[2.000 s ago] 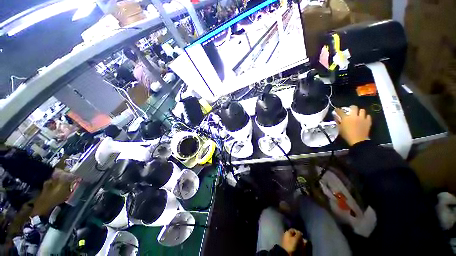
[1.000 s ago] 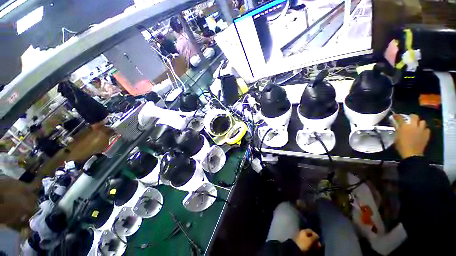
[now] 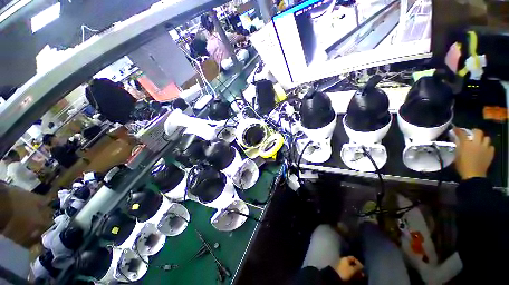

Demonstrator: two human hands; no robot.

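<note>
My right hand (image 3: 473, 153) rests over a white computer mouse (image 3: 462, 134) at the right of the bench; only part of the mouse shows past the fingers. My left hand (image 3: 349, 268) is low over my lap, small and dark, with its fingers curled; whether it holds anything cannot be told. Three dome cameras with black heads and white bodies stand in a row left of my right hand, the nearest one (image 3: 427, 106) just beside it. The monitor (image 3: 357, 36) behind them shows a live picture.
More dome cameras (image 3: 209, 186) stand in rows on the green mat (image 3: 192, 245), with thin black cables. A yellow tape roll (image 3: 272, 146) lies beside a cream ring part (image 3: 252, 135). An orange object (image 3: 494, 113) is at far right. People are in the left background.
The view has turned, so the bench and monitor first shift right and more of the left camera rows and mat cables show. My right hand stays at the mouse; my left hand stays low over my lap.
</note>
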